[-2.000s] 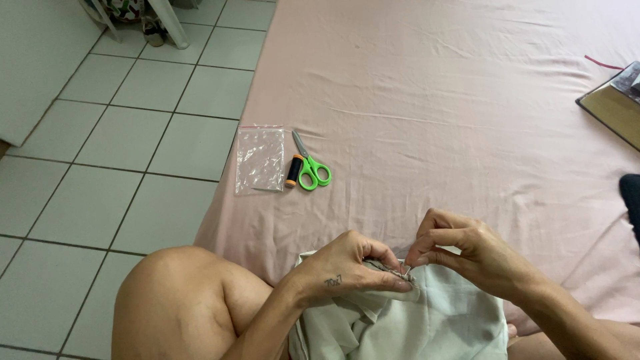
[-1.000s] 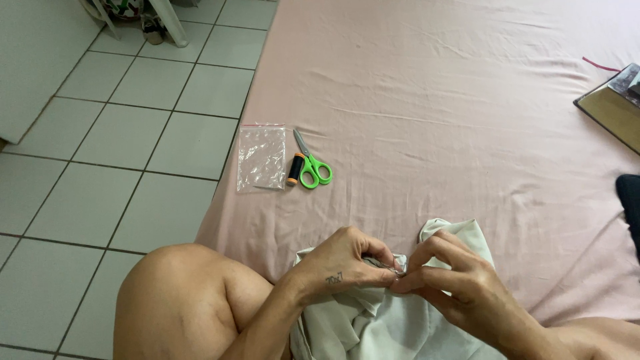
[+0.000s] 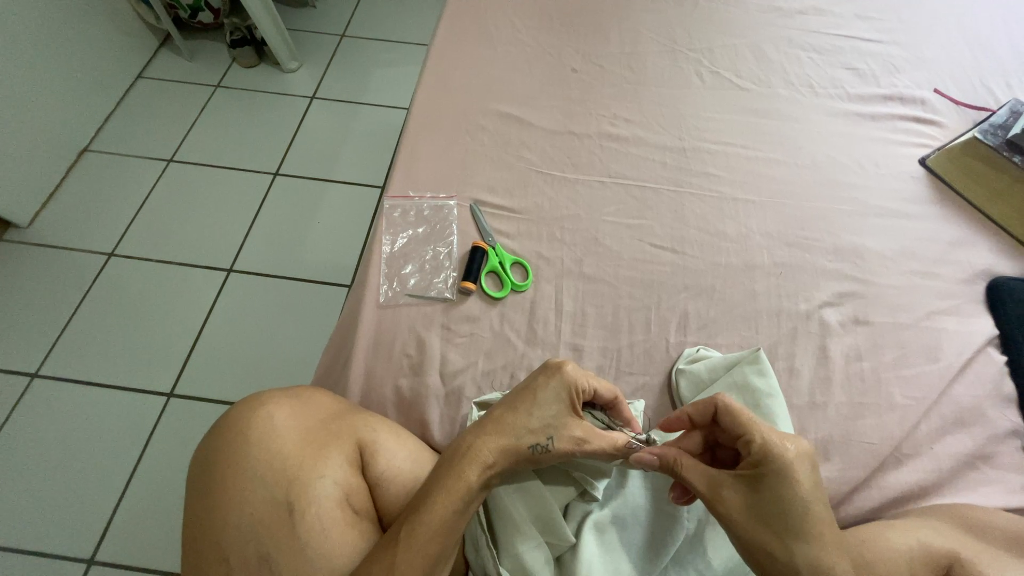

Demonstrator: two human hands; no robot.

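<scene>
Pale grey-green fabric (image 3: 616, 520) lies bunched in my lap, with a folded end on the bed to the right. My left hand (image 3: 560, 416) pinches a gathered edge of it between thumb and fingers. At that edge, my right hand (image 3: 720, 456) holds a thin sewing needle (image 3: 638, 442) between thumb and forefinger; dark thread shows around the fingertips. Beyond my hands, green-handled scissors (image 3: 500, 260) lie on the bed, their blades together. A spool of black thread (image 3: 474, 266) with orange ends touches or nearly touches them. Left of the spool is a clear zip bag (image 3: 418, 250).
A pink sheet (image 3: 680, 200) covers the bed under these things. At the right edge are a book (image 3: 980, 168) with a red ribbon and a dark object (image 3: 1008, 328). My bent knee (image 3: 272, 472) is at lower left, beside the tiled floor (image 3: 216, 216).
My right hand has come down and closer to my left fingertips since the earliest frame. The folded end of the fabric now sticks up past my right hand. Scissors, spool and bag have not moved.
</scene>
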